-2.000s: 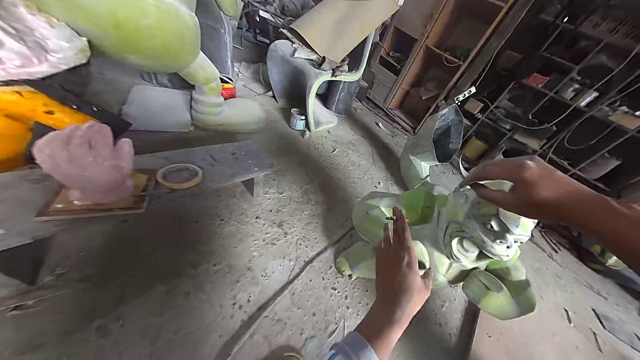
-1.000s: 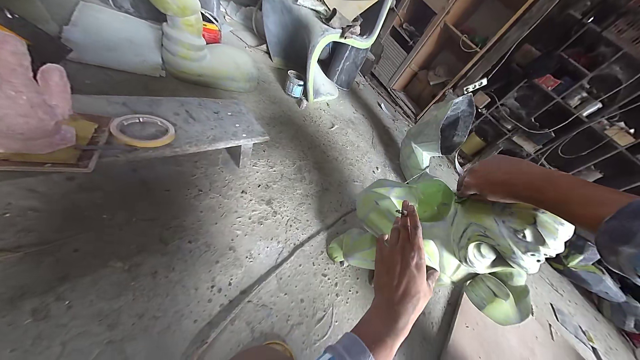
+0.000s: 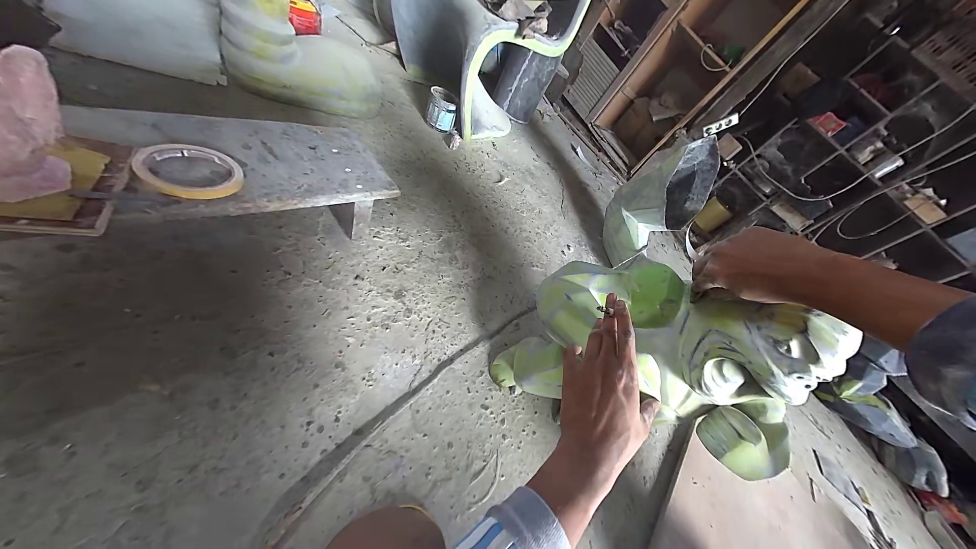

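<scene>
A green and pale-yellow faceted sculpture [image 3: 679,381] with a carved face at its right end lies on the floor. My left hand [image 3: 608,381] rests flat on its left part, back up, fingers extended and close together. A small dark thing shows at the fingertips; what it is, I cannot tell. Over the sculpture's upper edge, beside a green hollow, my right hand [image 3: 736,263] is bent with curled fingers. A thin pale strip [image 3: 691,242] shows by those fingers, but whether they grip it is hidden. Behind stands a faceted hollow piece [image 3: 633,225] with a dark opening.
At left, a low wooden bench [image 3: 297,160] carries a roll of masking tape [image 3: 187,171] and a pink lump [image 3: 30,122] on a board. A tin can [image 3: 441,110] stands behind on the concrete floor. Cluttered shelves [image 3: 862,137] line the right. A flat board [image 3: 751,503] lies below the sculpture.
My right hand, stretched over the sculpture two seconds ago, now has curled fingers at its upper edge. My left hand stays on the sculpture. The view has shifted.
</scene>
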